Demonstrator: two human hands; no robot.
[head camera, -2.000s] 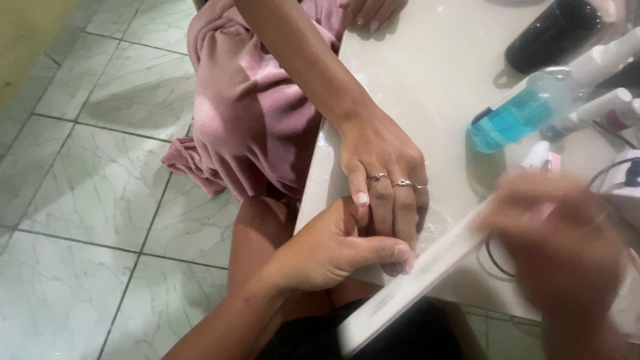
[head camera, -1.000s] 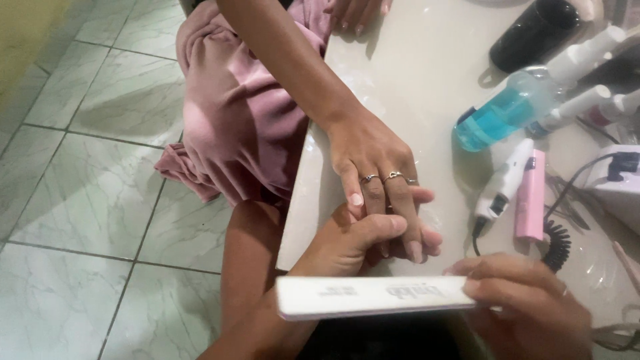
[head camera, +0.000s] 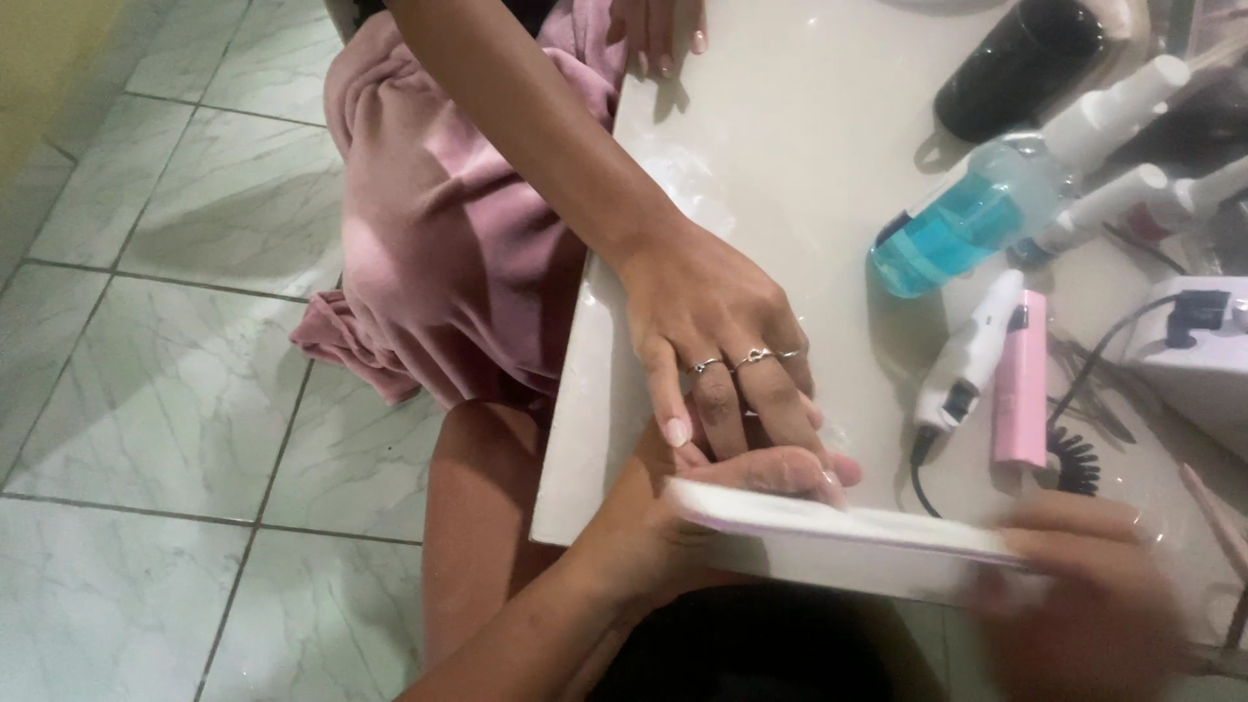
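My left hand (head camera: 673, 507) holds the fingers of another person's hand (head camera: 717, 302) from below, with my thumb along one fingertip. That hand wears thin silver-coloured rings and lies palm down over the table's corner. In my right hand (head camera: 1082, 595), blurred at the lower right, is one end of a white nail file (head camera: 848, 519). The file lies roughly level across the view, its far end over my left hand near the held fingertips. Whether it touches a nail I cannot tell.
On the white table (head camera: 770, 136) are a spray bottle of blue liquid (head camera: 951, 229), a black cylinder (head camera: 1019, 68), a white electric nail drill handpiece (head camera: 970, 356), a pink bar-shaped object (head camera: 1020, 380), a coiled cord (head camera: 1075, 460) and a white device (head camera: 1194, 341). A pink cloth (head camera: 439, 205) drapes beside the table.
The nail file in my right hand has gone from steeply slanted to nearly level, and now reaches over my left hand. My left hand keeps its hold on the other person's fingers.
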